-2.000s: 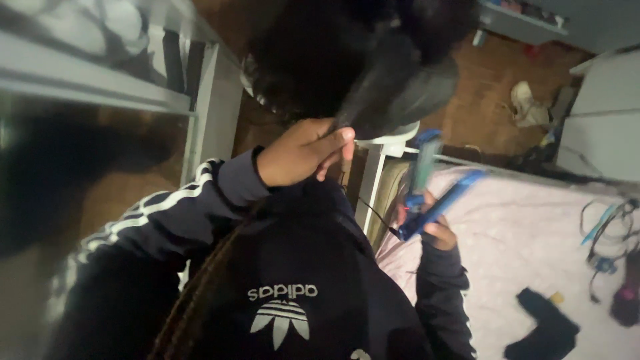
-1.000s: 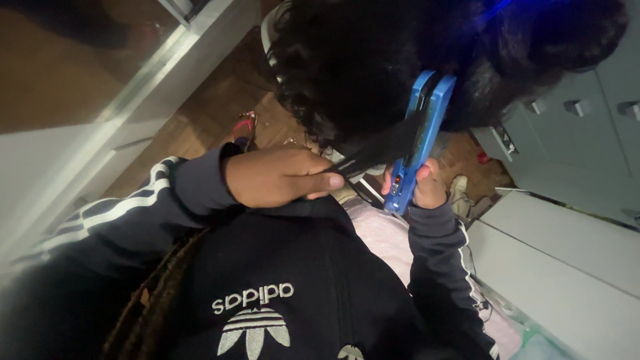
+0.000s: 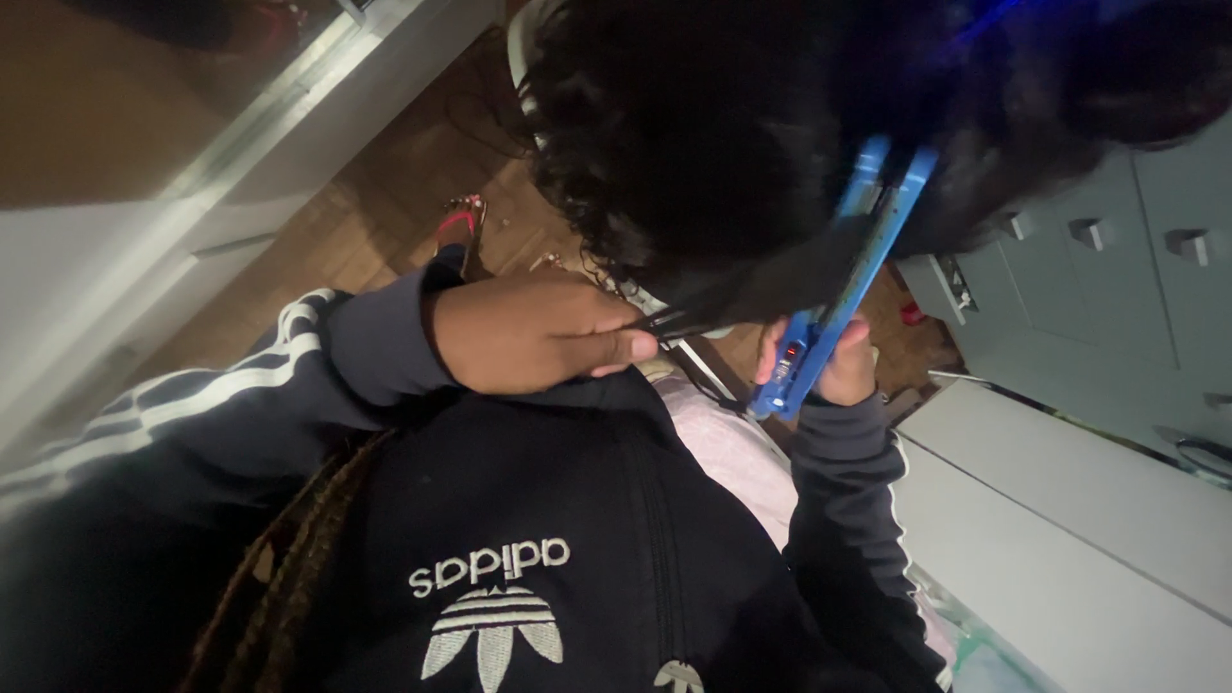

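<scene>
My left hand (image 3: 539,332) pinches the ends of a lock of dark hair (image 3: 707,306) between thumb and fingers. The lock runs back to another person's head of hair (image 3: 731,125), which fills the top of the view. My right hand (image 3: 847,361) grips a blue hair straightener (image 3: 852,289) near its hinged end. The straightener's two arms stand slightly apart at their tips, against the hair, and the lock reaches toward them. Whether the lock lies between the plates is hard to tell.
Grey drawers with handles (image 3: 1088,234) stand at the right, above a white panel (image 3: 1049,520). Pink bedding (image 3: 736,462) lies below the straightener. A foot in a red sandal (image 3: 460,219) rests on the wooden floor (image 3: 356,217). White furniture (image 3: 241,164) lines the left side.
The straightener, low beside the bed two seconds ago, has come up to the person's hair. My left hand still holds a lock. The view has swung considerably since the oldest frame.
</scene>
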